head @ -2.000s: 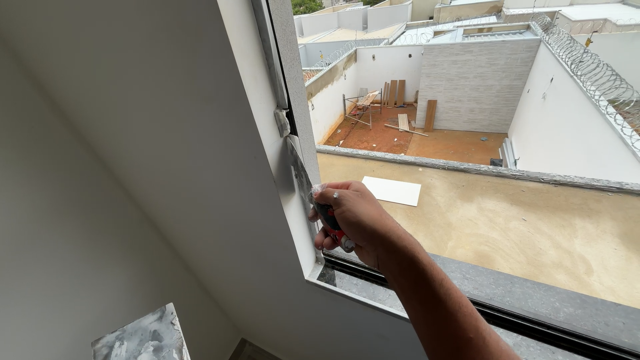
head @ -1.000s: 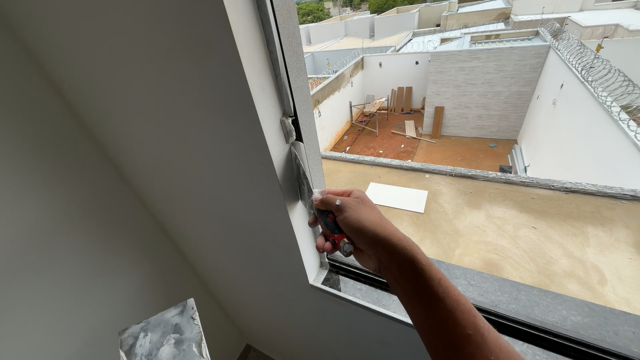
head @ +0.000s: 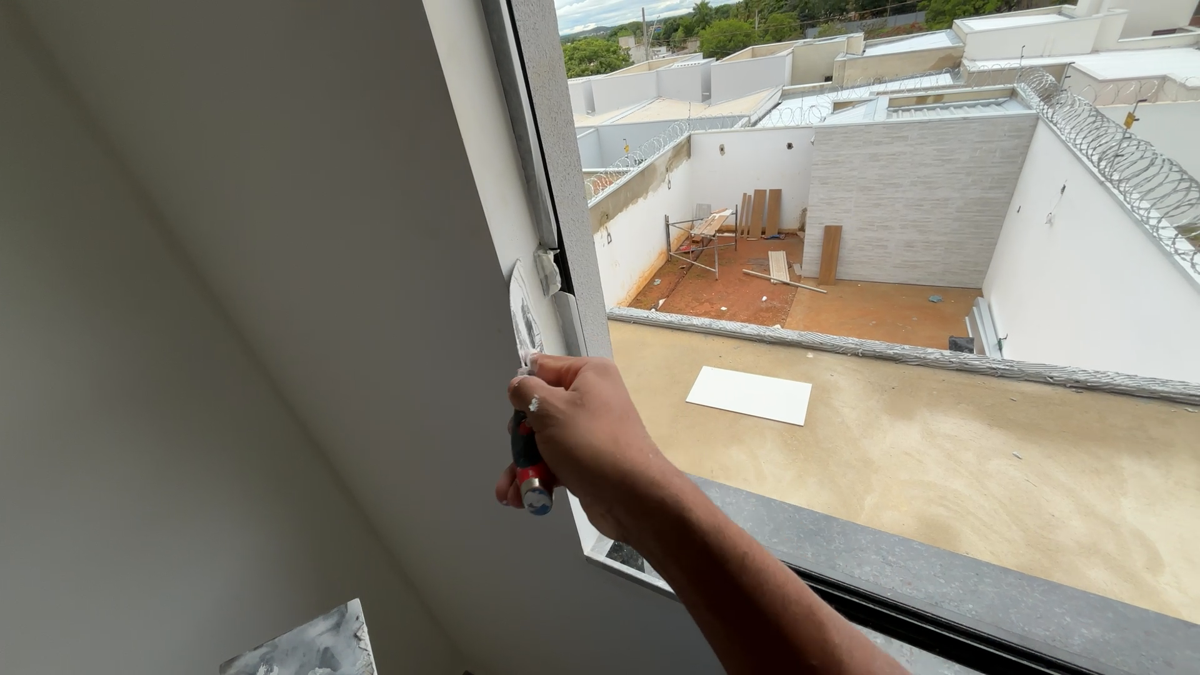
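My right hand (head: 586, 427) grips a putty knife by its red and black handle (head: 527, 450), with white compound on the thumb and near the blade's base. The rounded metal blade (head: 525, 314) points up and lies at the inner edge of the white window reveal (head: 478, 141). Just right of the blade's tip, a lump of white compound (head: 548, 272) clings to the window frame. At the bottom left shows a flat plate smeared with white and grey compound (head: 305, 647); what holds it is out of frame. My left hand is not visible.
A grey wall (head: 281, 234) fills the left side. The black window track (head: 900, 619) and grey stone sill (head: 937, 553) run along the lower right. Outside, a white panel (head: 750, 396) lies on a tan slab, beyond it a walled yard with boards.
My right hand has shifted left with the putty knife, away from the glass side and onto the reveal's inner edge. The view has tilted up somewhat.
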